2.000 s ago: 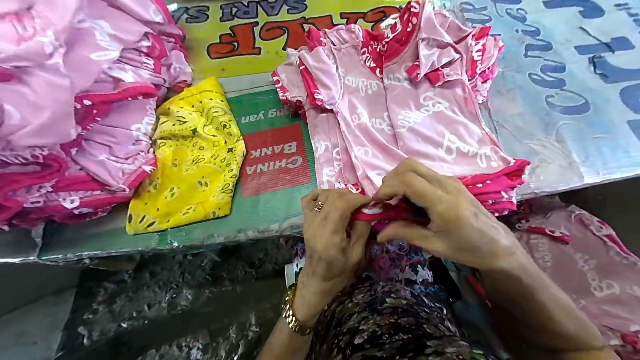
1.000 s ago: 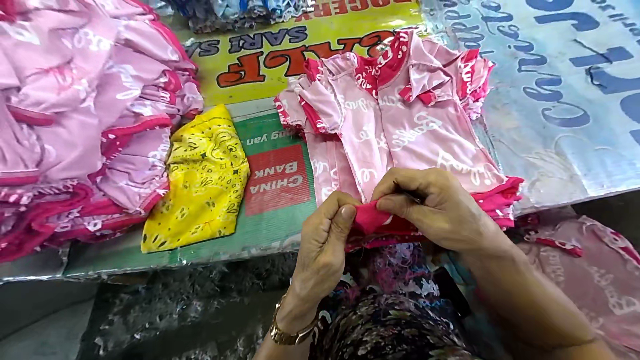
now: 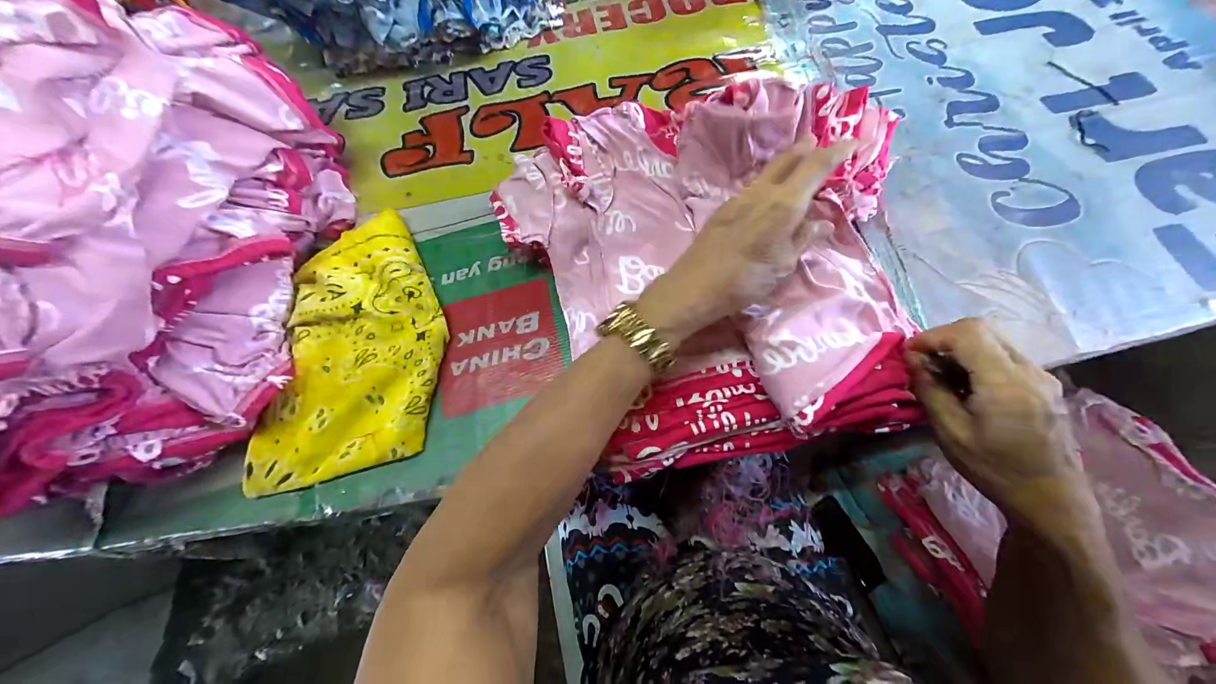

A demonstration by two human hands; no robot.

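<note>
A stack of pink printed garments [image 3: 617, 237] with red trim lies at the table's front edge. My left hand [image 3: 736, 242] rests across the top garment, its fingers extended toward the upper right sleeve; a gold watch is on that wrist. Beside the stack's lower right corner is my right hand [image 3: 988, 408], its fingertips bent at the red hem [image 3: 869, 380]. A small dark thing shows between those fingers; what it is cannot be told. Whether the fingertips pinch the hem is also unclear.
A large heap of pink garments [image 3: 104, 218] covers the left side. Next to it lies a yellow patterned cloth [image 3: 356, 361]. Blue patterned cloth [image 3: 427, 28] is at the back. More pink garments [image 3: 1140, 513] lie below the table edge at right.
Both hands were together at the front hem, fingering the red trim. Now my left hand has moved up onto the top garment and my right hand has moved right to the stack's corner.
</note>
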